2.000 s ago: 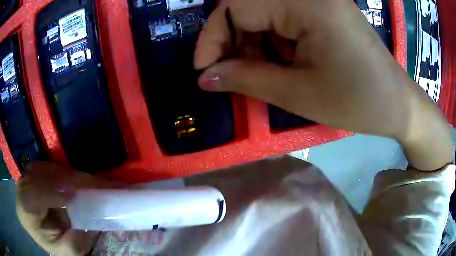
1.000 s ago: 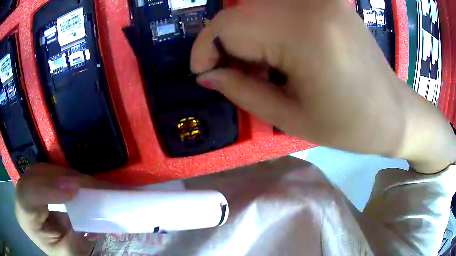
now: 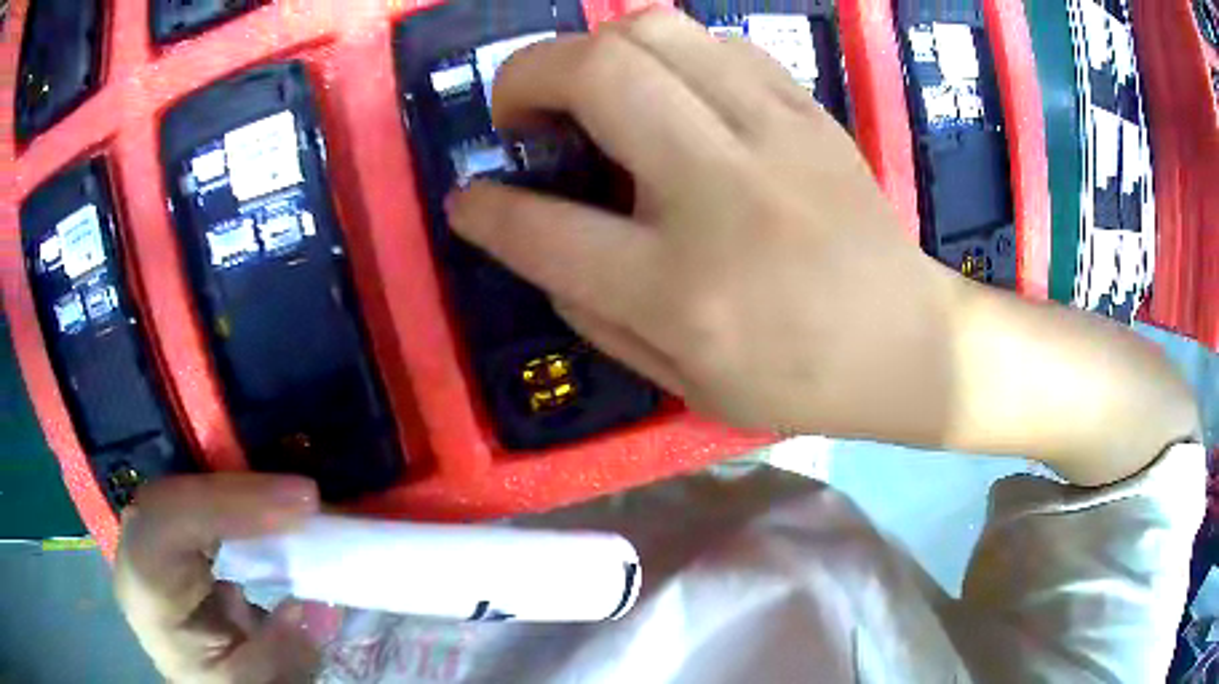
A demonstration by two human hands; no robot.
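My right hand [image 3: 749,254] is over the middle phone [image 3: 515,327], its thumb and index finger apart across the card sockets [image 3: 488,163]. No sticker shows between them; the curled fingers hide part of the phone's upper half. The phone's gold round part [image 3: 548,384] shows at the lower end. My left hand [image 3: 201,568] holds a folded white release liner [image 3: 468,572] at the lower left, with small black marks near its right end.
The red foam tray [image 3: 381,287] holds more phones, two to the left [image 3: 288,294] [image 3: 107,334] and others to the right [image 3: 960,147]. Black-and-white sticker sheets [image 3: 1112,174] lie on green matting beyond the tray's right edge. Grey floor [image 3: 922,501] shows below the right forearm.
The view has shifted, so the tray sits lower and further right. My right thumb and index finger have spread from a pinch; the dark strip at them no longer shows. My left hand still holds the liner.
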